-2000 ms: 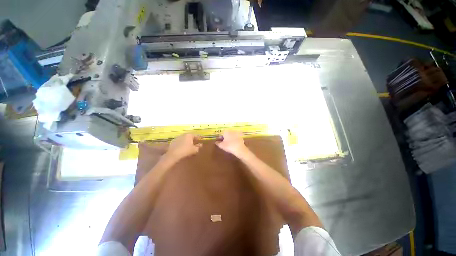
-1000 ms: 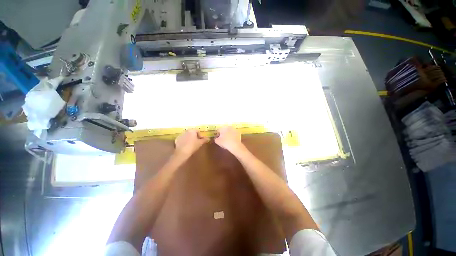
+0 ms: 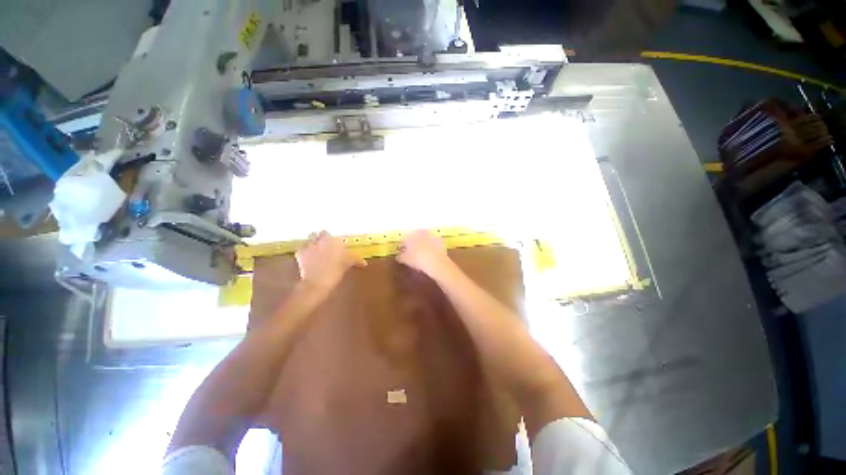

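A large brown panel (image 3: 371, 371) lies flat in front of me, its far edge along a long yellow template strip (image 3: 380, 247). A small pale label (image 3: 396, 396) sits on the panel. My left hand (image 3: 323, 260) and my right hand (image 3: 423, 252) are on the panel's far edge at the strip, left of and near its middle. The fingertips touch the edge and strip; whether they pinch the panel is too blurred to tell.
The off-white sewing head (image 3: 153, 213) stands at the left, with a crumpled white wad (image 3: 85, 199) on it. A bright white plate (image 3: 417, 176) lies under the strip, with a grey feed rail (image 3: 399, 88) behind. The metal table (image 3: 686, 306) extends right. Grey bundles (image 3: 793, 246) are beyond it.
My left hand has moved left along the panel's edge, away from my right hand. My right hand has stayed in nearly the same place.
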